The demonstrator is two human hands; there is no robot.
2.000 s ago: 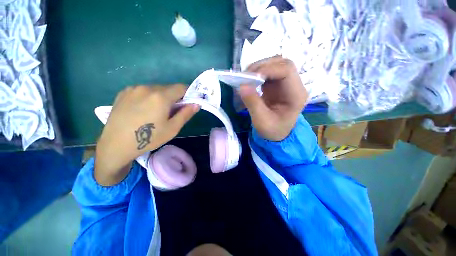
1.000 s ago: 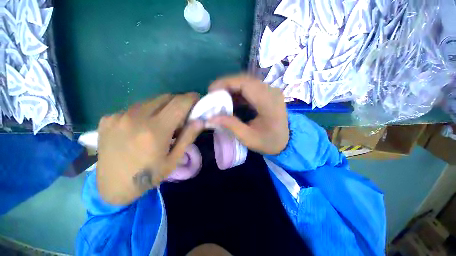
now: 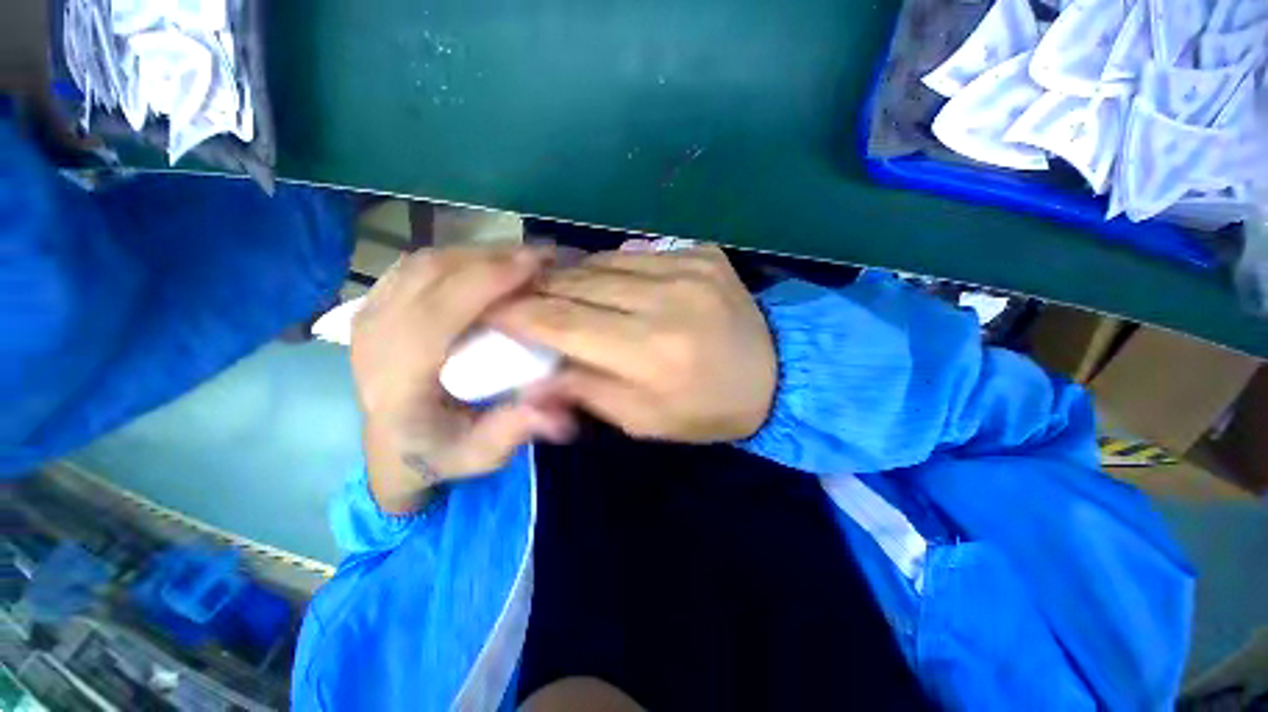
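The white cat-ear headphones are mostly hidden between my hands, over my lap just below the bench edge. One white ear with its cover [image 3: 498, 366] shows between my palms. The other white ear tip [image 3: 338, 321] sticks out left of my left hand. A bit of pink and white shows above my right hand. My left hand [image 3: 434, 365] is curled round the headphones from the left. My right hand [image 3: 661, 342] lies over them from the right, its fingers against the ear. Both hands are a little blurred.
A tray of white ear covers [image 3: 174, 77] stands at the upper left. A blue-rimmed tray [image 3: 1029, 206] heaped with covers is at the upper right. The green bench [image 3: 584, 111] runs across. Another person's blue sleeve [image 3: 167, 306] is at the left. Cardboard boxes [image 3: 1175, 390] are at the right.
The view has shifted, and the glue bottle has left the picture. The cover, held apart from the ear two seconds ago, is now against it. My right hand has closed over the headphones.
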